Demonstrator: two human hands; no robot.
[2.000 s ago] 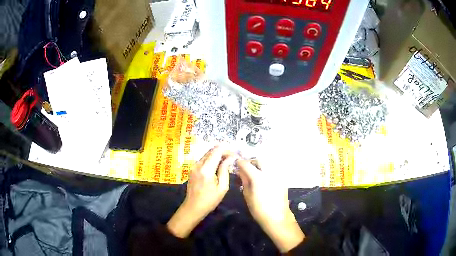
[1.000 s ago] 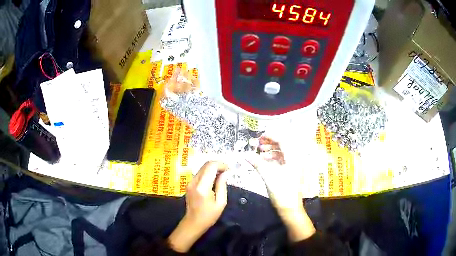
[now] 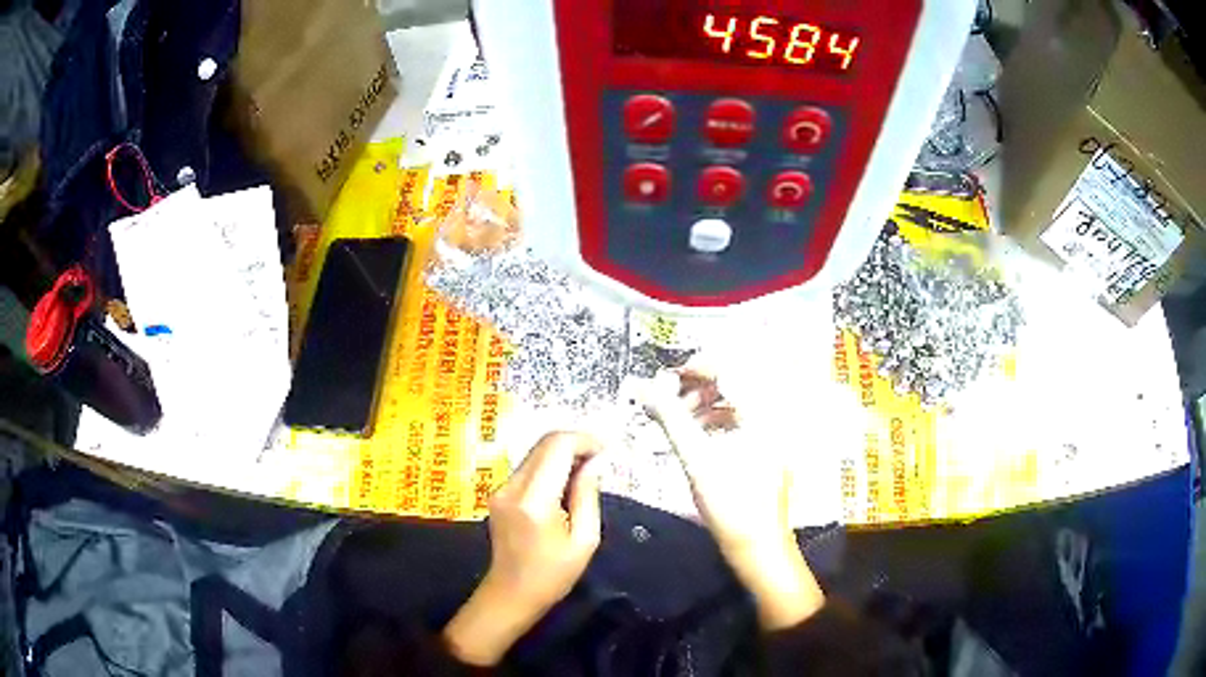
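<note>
The white machine head with a red and dark panel [image 3: 721, 172] shows 4584. Below it, my right hand [image 3: 734, 470] reaches up to the die area; its fingertips are washed out by glare, so its hold cannot be told. My left hand [image 3: 545, 509] rests at the table's front edge, fingers curled, thumb near the index finger; any small piece there is hidden. The dark garment [image 3: 642, 575] lies over the lap and front edge, with a small round silvery button [image 3: 642, 534] between my hands. Silvery pieces [image 3: 562, 331] lie left of the die, others [image 3: 926, 318] right.
A black smartphone [image 3: 349, 333] and white paper slips [image 3: 212, 304] lie left. A red cord [image 3: 60, 321] is at far left. Cartons stand at the left [image 3: 311, 99] and right [image 3: 1124, 172]. Yellow tape [image 3: 443, 397] crosses the white table. Yellow-black handles [image 3: 943, 205] lie behind the right pile.
Over two seconds, my right hand has moved from beside my left hand up toward the die, and my left hand has drawn slightly back. In the last second both have barely moved.
</note>
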